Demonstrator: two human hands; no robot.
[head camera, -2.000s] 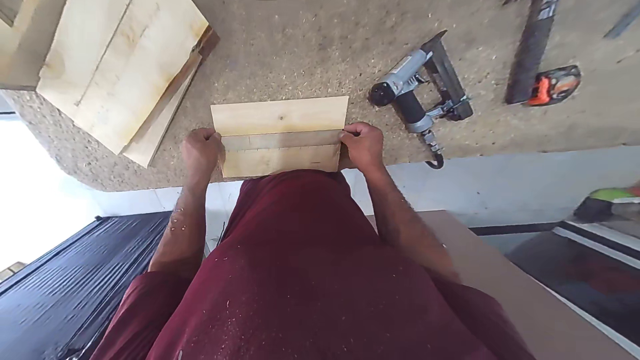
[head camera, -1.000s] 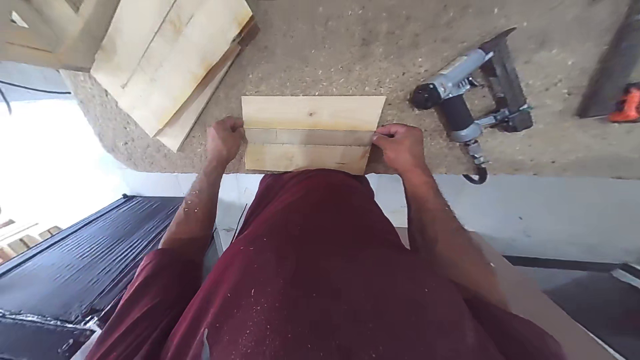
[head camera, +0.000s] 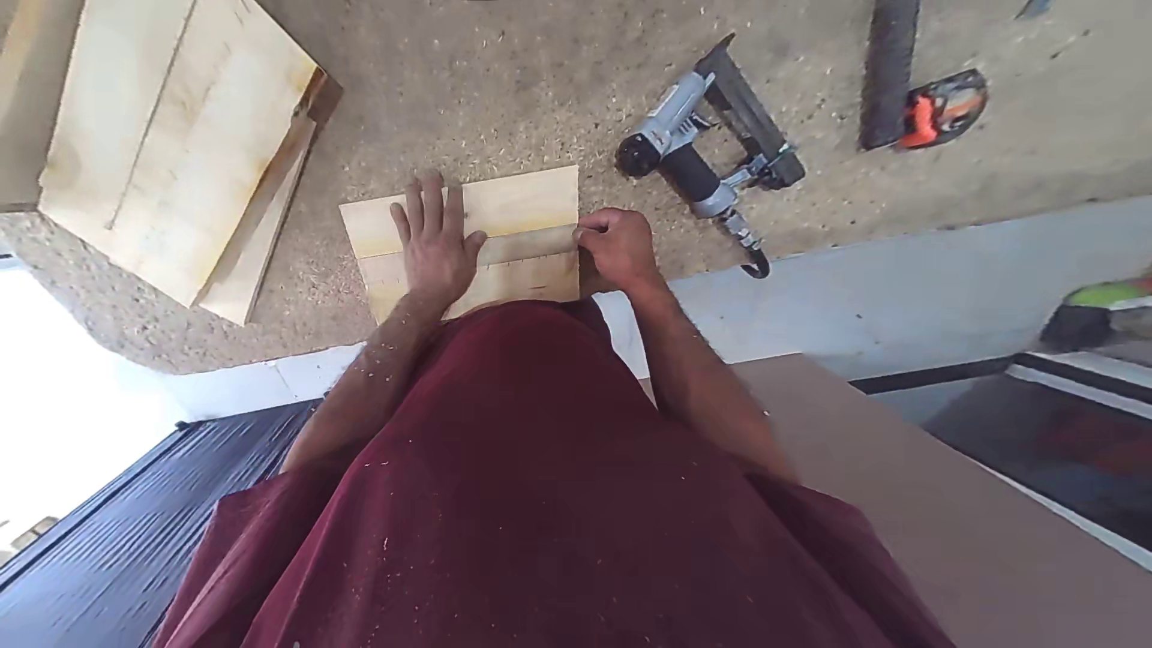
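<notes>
A pale wooden panel of joined boards (head camera: 526, 202) lies on the particleboard worktop, close against my body. My left hand (head camera: 439, 241) rests palm down across its left part, fingers apart. At the panel's right edge, my right hand (head camera: 619, 245) pinches a narrow strip or seam between thumb and fingers; exactly what it grips is partly hidden. A pneumatic nailer or stapler (head camera: 693, 175), grey and black, lies on its side to the right of my right hand, with a short hose fitting at its lower end.
Wider wooden boards (head camera: 216, 99) are stacked at the upper left, one slanting beneath. A dark flat bar (head camera: 889, 76) and an orange and black tape measure (head camera: 945, 110) lie at the upper right of the worktop (head camera: 468, 54). Its front edge runs beside my body.
My left hand has moved from the panel's left edge onto its face and spread flat. The right hand stays at the right edge. The panel now sits slightly tilted in view.
</notes>
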